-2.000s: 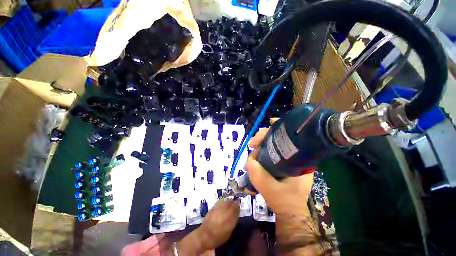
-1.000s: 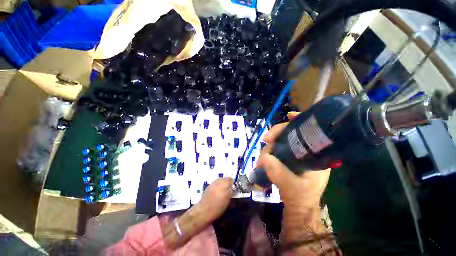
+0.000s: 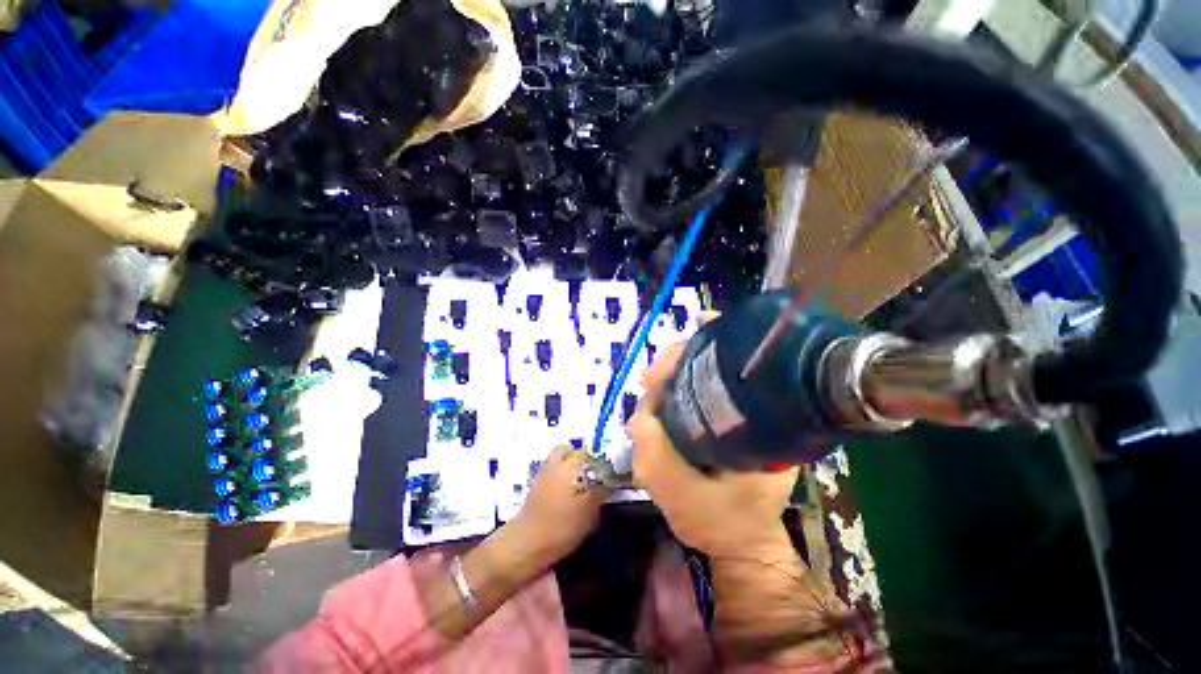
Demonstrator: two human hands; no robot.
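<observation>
My right hand [image 3: 705, 481] grips the dark blue-green electric screwdriver [image 3: 757, 382], tilted with its nose down to the left. My left hand [image 3: 560, 500] pinches the silver screwdriver nose [image 3: 599, 470] over the front row of white plastic housings [image 3: 533, 415]. The housings stand in a tight grid, each with a small dark part. Some at the left also hold a green circuit board with a blue component. The tip and the housing under it are hidden by my fingers. The blue air hose [image 3: 665, 296] runs down to the nose.
Circuit boards [image 3: 257, 441] lie in rows at left beside a black strip [image 3: 386, 435]. A heap of black parts [image 3: 527, 171] and a sack [image 3: 283, 66] are behind. An open cardboard box [image 3: 59, 303] is at left. A thick black hose [image 3: 1120, 171] loops above the tool.
Since one second ago the tool and my right hand have shifted left and the tool's top has swung left. My left hand stays at the nose. The black hose loop shows more fully again.
</observation>
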